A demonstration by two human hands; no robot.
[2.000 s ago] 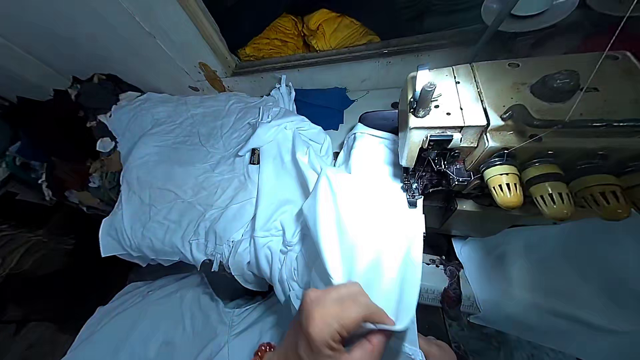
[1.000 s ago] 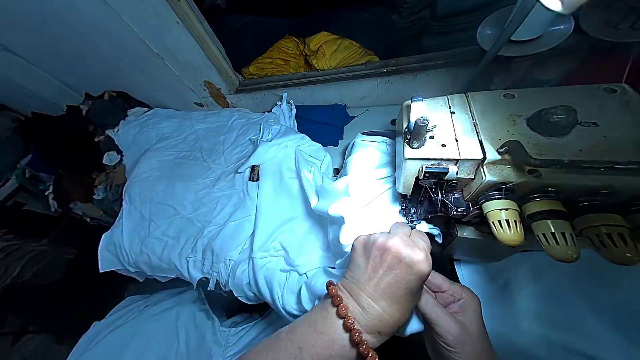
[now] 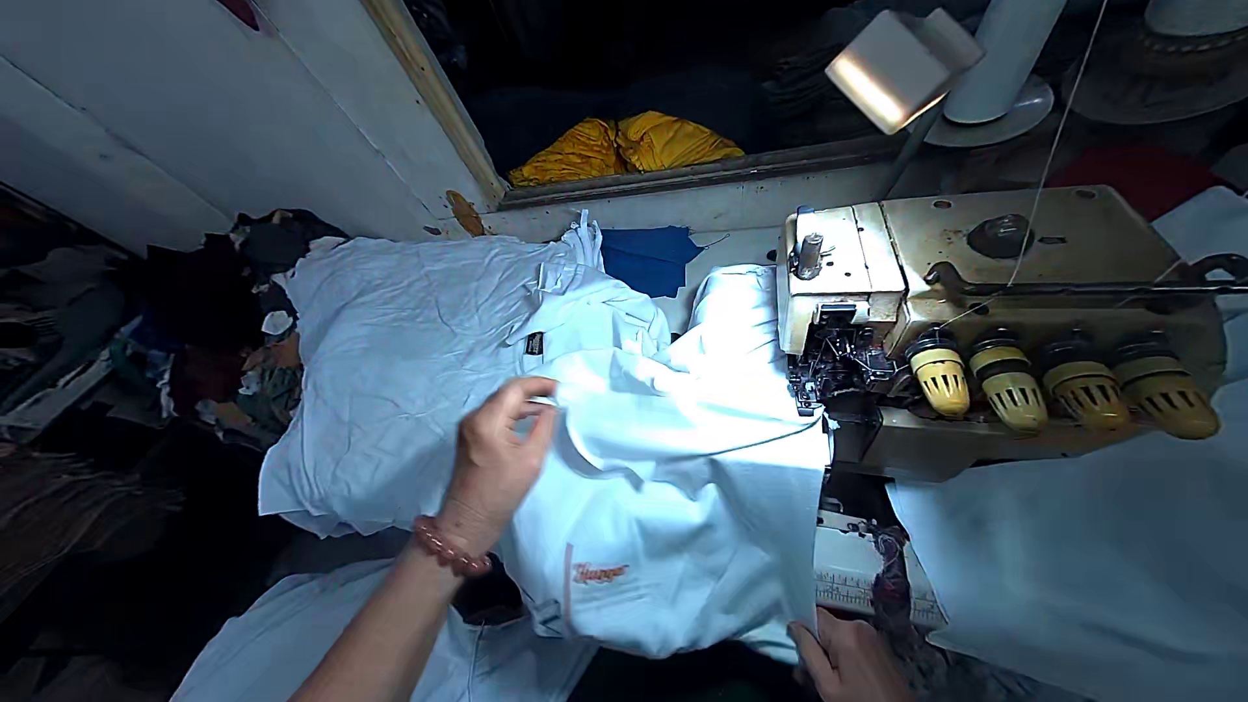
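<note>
White knit fabric [image 3: 682, 478] lies under the presser foot area of an overlock sewing machine [image 3: 1033, 244], its right edge running down from the needle. My left hand [image 3: 502, 453], with a beaded bracelet [image 3: 448, 548] on the wrist, pinches a fold of this fabric between thumb and fingers. At the bottom, my right hand [image 3: 848, 658] holds the fabric's lower right edge. An orange printed mark [image 3: 600, 573] shows on the cloth. Behind my left hand lies a pile of white garments [image 3: 409, 341] with a small dark label [image 3: 534, 343].
Yellow slotted tension knobs [image 3: 941, 375] line the machine's front. A lamp [image 3: 892, 73] hangs behind it. Dark cloth scraps [image 3: 205, 312] are heaped at the left. White fabric [image 3: 1092, 556] lies at the right, a blue scrap [image 3: 648, 255] near the wall, and a measuring tape [image 3: 868, 585] below the machine.
My left hand has moved left, away from the needle area, and my right hand has moved down along the fabric's edge. The cloth is now spread out, showing the orange mark. The view has shifted.
</note>
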